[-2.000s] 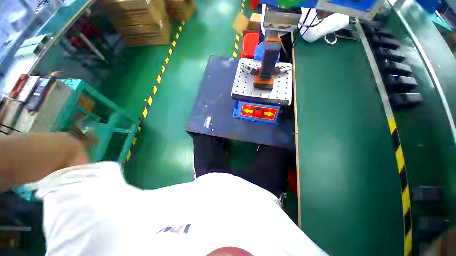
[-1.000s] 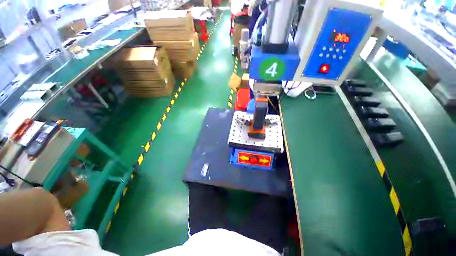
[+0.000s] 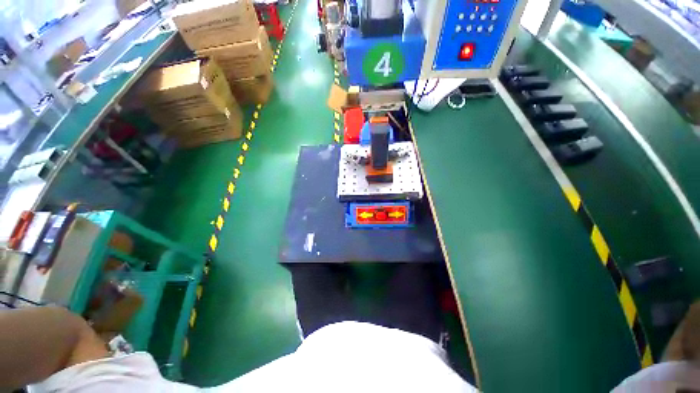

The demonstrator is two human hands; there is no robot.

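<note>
A dark plastic housing point(image 3: 379, 146) stands upright between the orange pieces of the fixture point(image 3: 379, 176). The fixture sits on a perforated silver-white plate point(image 3: 353, 184). The blue start control with a red panel and yellow arrows point(image 3: 381, 216) is at the plate's front. The blue press head with a green circle and a white 4 point(image 3: 368, 61) is above and behind the fixture. My left arm shows at the lower left edge and part of my right arm at the lower right edge, but neither hand is in the picture.
The dark machine table point(image 3: 315, 203) is in front of me. A green-topped line point(image 3: 480, 207) runs along the right, with several dark housings point(image 3: 564, 129) beside its hazard tape point(image 3: 602, 246). A blue control panel point(image 3: 474, 34) hangs above. Cartons point(image 3: 222, 73) and a green rack point(image 3: 153, 280) are at left.
The camera view has tilted up and shifted, bringing the press head and control panel into view. The housing remains upright in the fixture. A part of my right arm shows again at the lower right.
</note>
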